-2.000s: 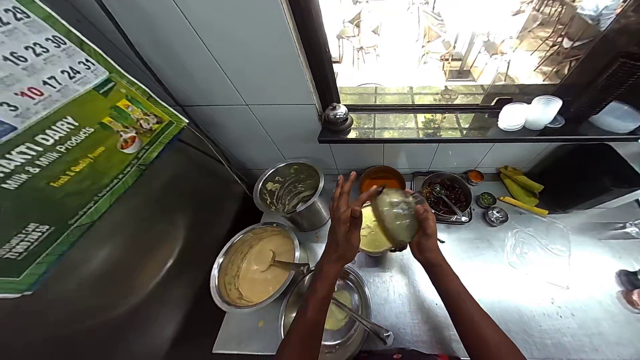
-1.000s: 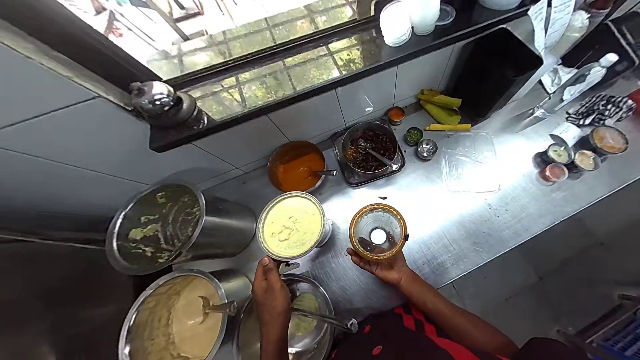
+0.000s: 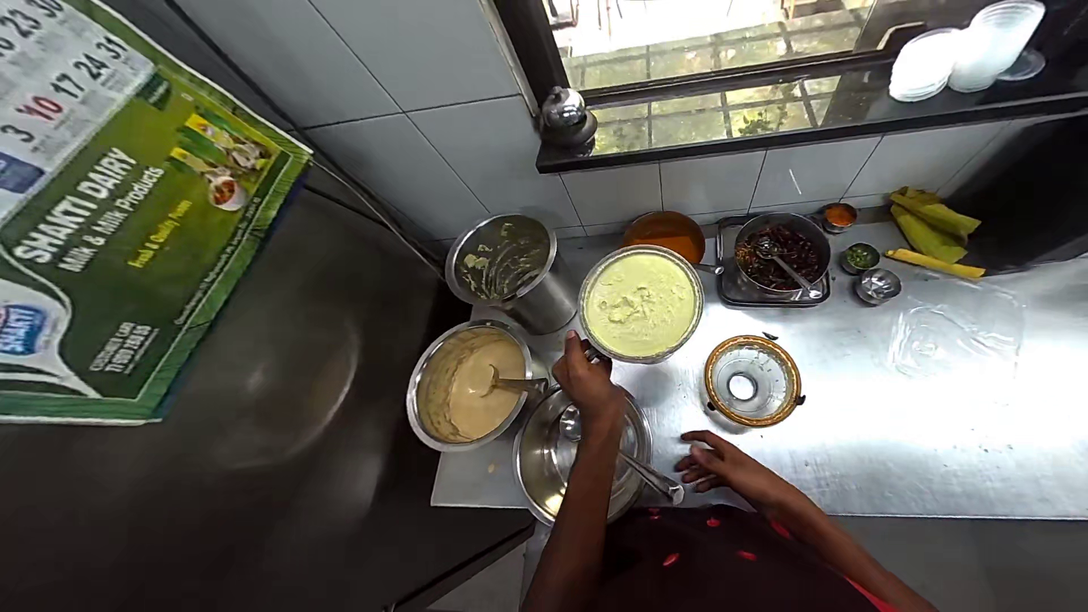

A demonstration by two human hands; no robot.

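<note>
My left hand (image 3: 588,374) grips the handle of a round metal container (image 3: 642,303) full of pale green batter or paste, held at the counter's middle. My right hand (image 3: 722,467) is empty, its fingers apart, just below a glass jar (image 3: 752,381) with a golden rim that stands on the steel counter. Below my left wrist is a steel bowl (image 3: 531,463) with a ladle (image 3: 650,476) in it; my forearm hides part of it. Left of that stands a pot of beige batter (image 3: 480,399) with a spoon in it.
A tall, smeared steel pot (image 3: 544,297) stands at the back left. Behind are a bowl of orange liquid (image 3: 667,234), a pan of dark red chillies (image 3: 782,252), small bowls (image 3: 877,286) and yellow-green cloth or leaves (image 3: 933,225). White containers (image 3: 969,51) stand on the dark sill (image 3: 765,132).
The jar, in my right hand one second ago, now stands on the counter, and that hand is off it. The view has swung left.
</note>
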